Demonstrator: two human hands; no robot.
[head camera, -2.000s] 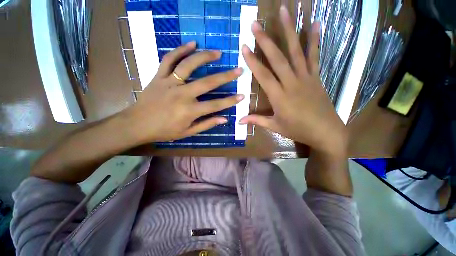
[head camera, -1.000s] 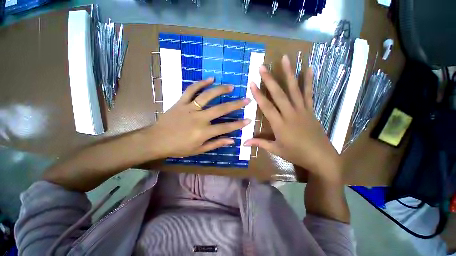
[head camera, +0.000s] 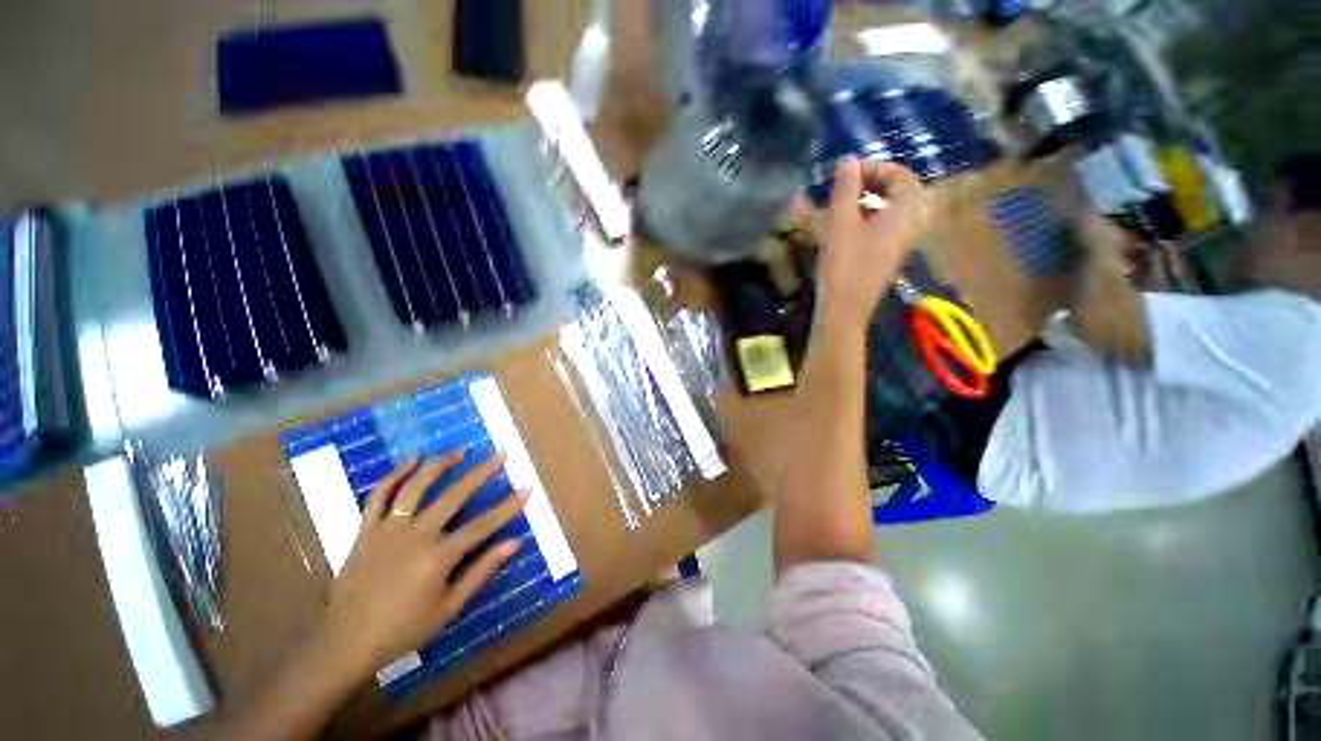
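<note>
A blue solar cell panel (head camera: 420, 420) with pale lines lies at a slant on the brown board. White strips (head camera: 525, 478) run along its two sides. My left hand (head camera: 420, 557) lies flat on the panel with its fingers spread and holds nothing; it hides part of the left white strip. My right hand (head camera: 872, 232) is stretched out to the far right, raised with its fingers bent together. A small pale spot shows at its fingers, too blurred to tell whether it is something held.
Ribbon bundles (head camera: 626, 413) and white bars (head camera: 148, 594) flank the panel. Dark cell stacks (head camera: 244, 290) lie on a grey sheet behind. A grey cylinder (head camera: 724, 174), a yellow pad (head camera: 764, 363) and red and yellow handles (head camera: 952, 348) are at right. Another person in a white sleeve (head camera: 1173, 398) sits there.
The view has swung to the right. My right hand has left the panel's right strip and reached out to the far right. My left hand stays on the panel.
</note>
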